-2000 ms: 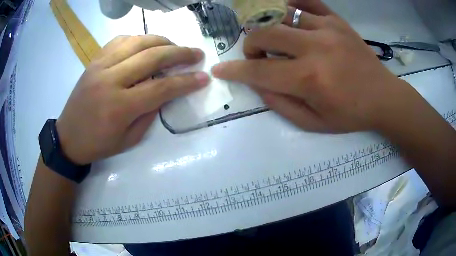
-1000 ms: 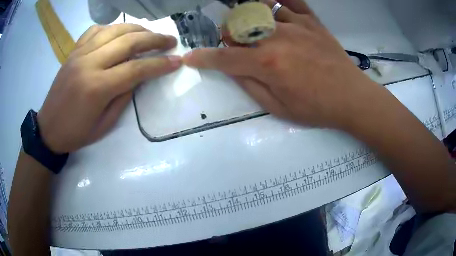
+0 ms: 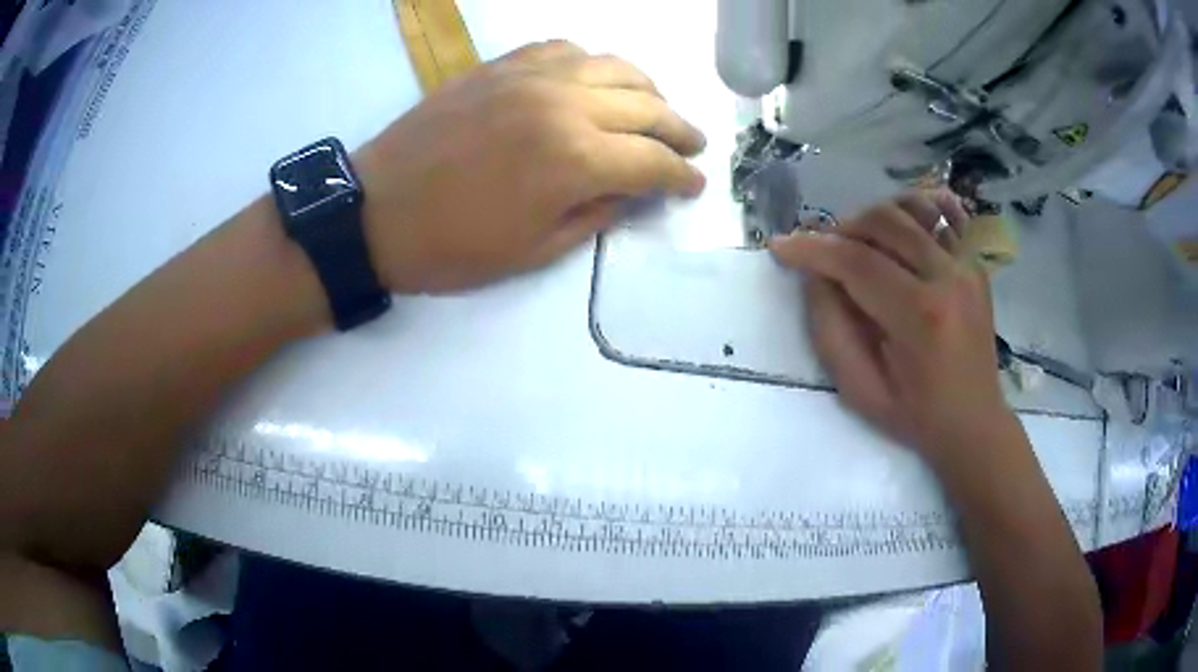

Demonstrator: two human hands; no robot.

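Note:
A white fabric strip (image 3: 707, 221) lies on the machine bed, its lower end just in front of the presser foot (image 3: 765, 164). My left hand (image 3: 526, 171) lies palm down left of the foot, fingers slightly apart, fingertips on the strip; its thumb is hidden. My right hand (image 3: 893, 309) is right of the foot, index fingertip at the strip's lower right corner, other fingers bent. Whether it grips anything is hidden.
The white machine head (image 3: 907, 79) fills the upper right. A tan roller (image 3: 992, 242) is behind my right hand. Black snips (image 3: 1051, 365) lie to its right. A yellow strip (image 3: 438, 46) lies at upper left. A printed scale (image 3: 578, 525) follows the table's front edge. Fabric pieces (image 3: 907, 637) are below it.
The view has swung left, showing more of the machine head. My hands have moved apart: the left is farther left of the foot, and the fingertips no longer meet.

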